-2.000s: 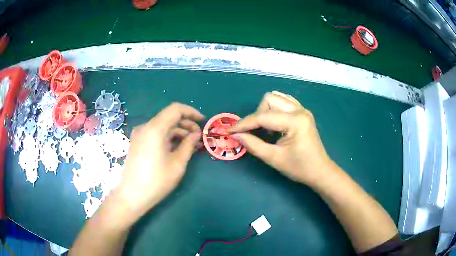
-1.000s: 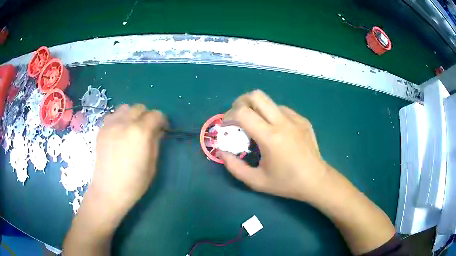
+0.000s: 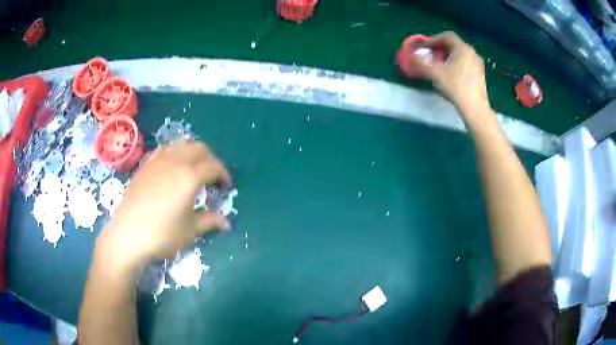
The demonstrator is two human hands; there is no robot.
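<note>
My right hand [image 3: 459, 71] is over the green belt at upper right, its fingers on an orange-red housing [image 3: 410, 58] with a pale part in its opening; both are blurred. My left hand [image 3: 162, 199] is beside the heap of toothed discs [image 3: 82, 207], with a toothed disc [image 3: 221, 199] between thumb and fingers; blur hides the exact contact. A wired module [image 3: 374, 298], a white square on a dark-red wire, lies at the lower middle of the bench.
Three orange-red housings [image 3: 118, 143] stand at upper left, near a red tray [image 3: 20, 138]. A worn metal rail [image 3: 284, 81] separates bench and belt. Several red parts, including a wired housing [image 3: 529, 91], are on the belt. White stacked pieces [image 3: 574, 222] are at right.
My right hand has moved up and right from mid-bench to the belt with the housing. My left hand has let go of the dark wire and is at the discs.
</note>
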